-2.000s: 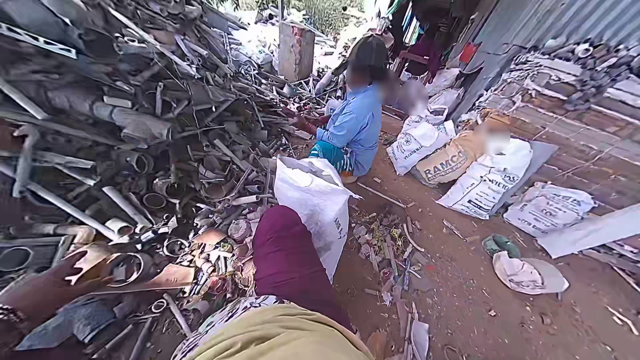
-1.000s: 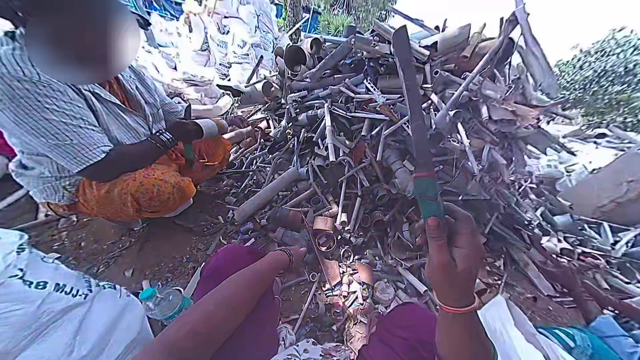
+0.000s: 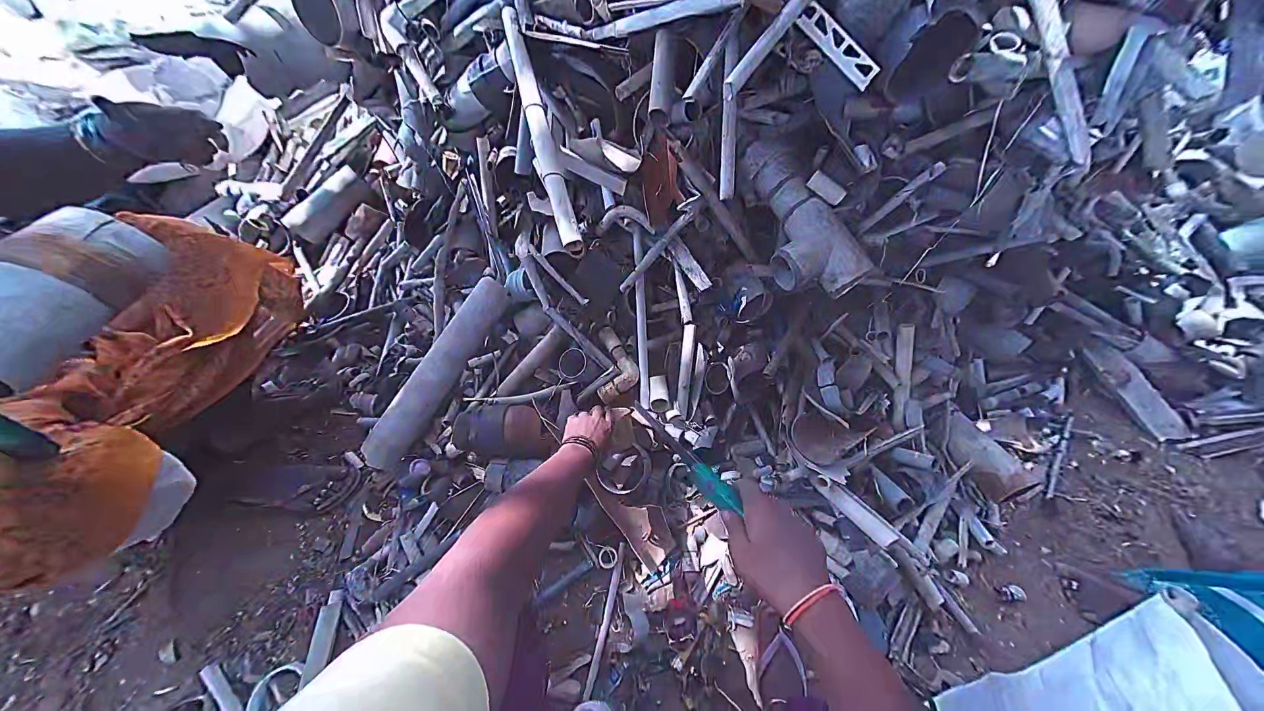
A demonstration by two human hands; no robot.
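My right hand (image 3: 775,548) grips the green handle of a long-bladed knife (image 3: 713,484), whose dark blade points up and left, down among the scrap. Close to the blade's tip, my left hand (image 3: 590,427) reaches into the pile; its fingers are bent at a brownish pipe piece, and whether it holds that piece I cannot tell. A brown pipe elbow (image 3: 620,370) lies just above my left hand. Below the hand is a pale pipe ring (image 3: 624,472). A thick grey pipe (image 3: 436,373) slants to the left of it.
A heap of scrap plastic pipes (image 3: 691,178) rises in front. At the left is another person's hand (image 3: 168,133), with orange cloth (image 3: 212,306) below it. A grey tee-shaped pipe fitting (image 3: 815,232) lies in the heap. A white sack (image 3: 1106,662) is at the lower right.
The knife was held upright a second ago; now it is lowered toward the pile. My left hand has reached forward to the scrap. The view has swung widely.
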